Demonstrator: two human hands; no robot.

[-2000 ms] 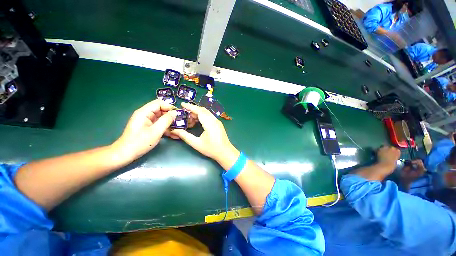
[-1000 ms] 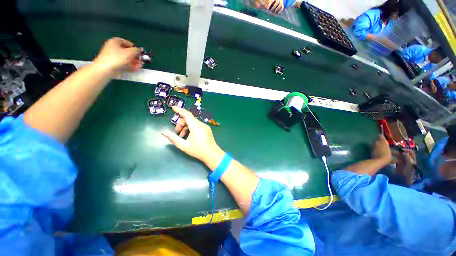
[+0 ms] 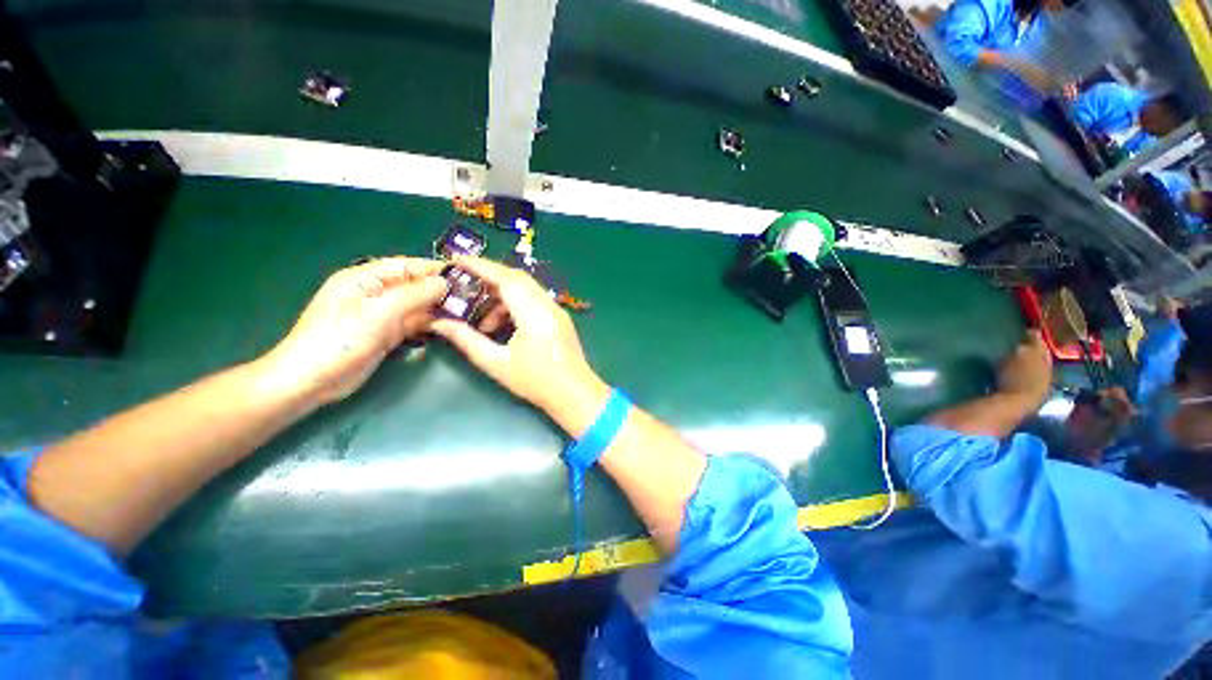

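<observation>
My left hand (image 3: 356,326) and my right hand (image 3: 529,339) meet over the green bench mat and hold one small dark watch module (image 3: 463,295) between their fingertips. My right wrist wears a blue anti-static strap. Another watch module (image 3: 461,242) lies on the mat just beyond my fingers. Any further modules are hidden behind my hands. Dark flex cables (image 3: 513,213) with orange tails lie beside the foot of the metal post.
A conveyor belt (image 3: 638,126) beyond the white rail (image 3: 638,203) carries spaced modules, one at upper left (image 3: 323,89). A black fixture (image 3: 80,253) stands far left. Right are a green-rimmed spool (image 3: 802,239), a phone-like device (image 3: 853,339) and a neighbouring worker's arm (image 3: 990,415).
My left hand has come back from over the belt to meet my right hand. A module now lies on the belt at upper left. Both hands now hold a module together.
</observation>
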